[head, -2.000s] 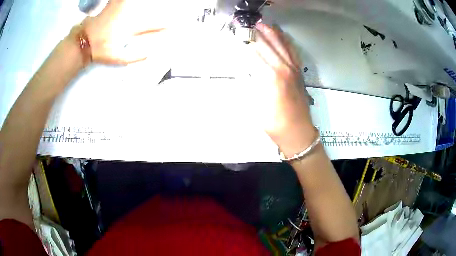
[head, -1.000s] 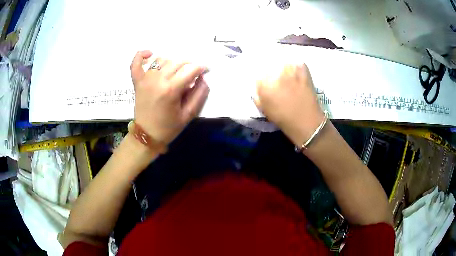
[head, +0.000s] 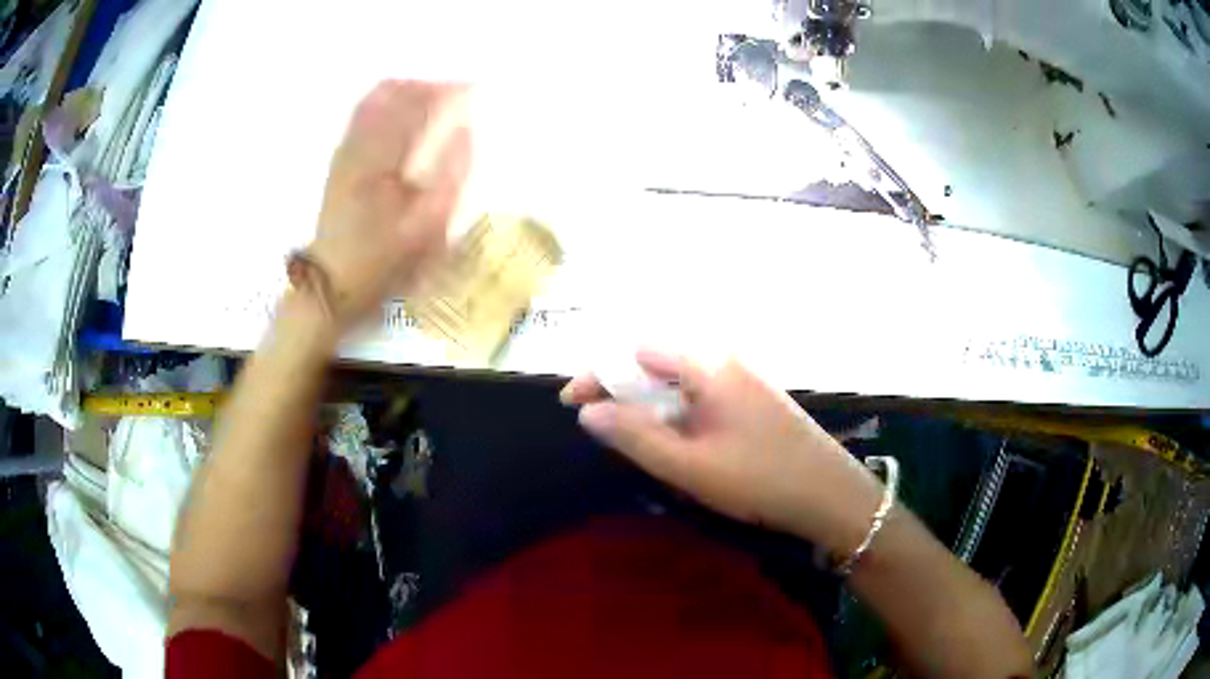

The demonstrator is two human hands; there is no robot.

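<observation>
A tan paper ticket [head: 498, 279] with dark print, blurred, is near the front edge of the white table [head: 1062, 299]. My left hand [head: 392, 186] is blurred above the table, up and left of the ticket; whether it holds anything cannot be told. My right hand [head: 723, 431] is at the table's front edge, fingers closed on a small white piece [head: 648, 393], perhaps cloth. White cloth on the table cannot be told from the glare. The needle area [head: 825, 40] shows at the top, with slim metal pieces [head: 856, 146] to its lower right.
Black-handled scissors [head: 1157, 299] lie at the table's right end. White cloth stacks [head: 53, 292] stand at the left beside a blue edge. Yellow rails [head: 153, 403] and more white cloth [head: 1135, 630] are below the table on both sides.
My left hand has moved up and away from the front edge. My right hand has moved down and left to the edge. The tan ticket now shows. The needle area is back in view.
</observation>
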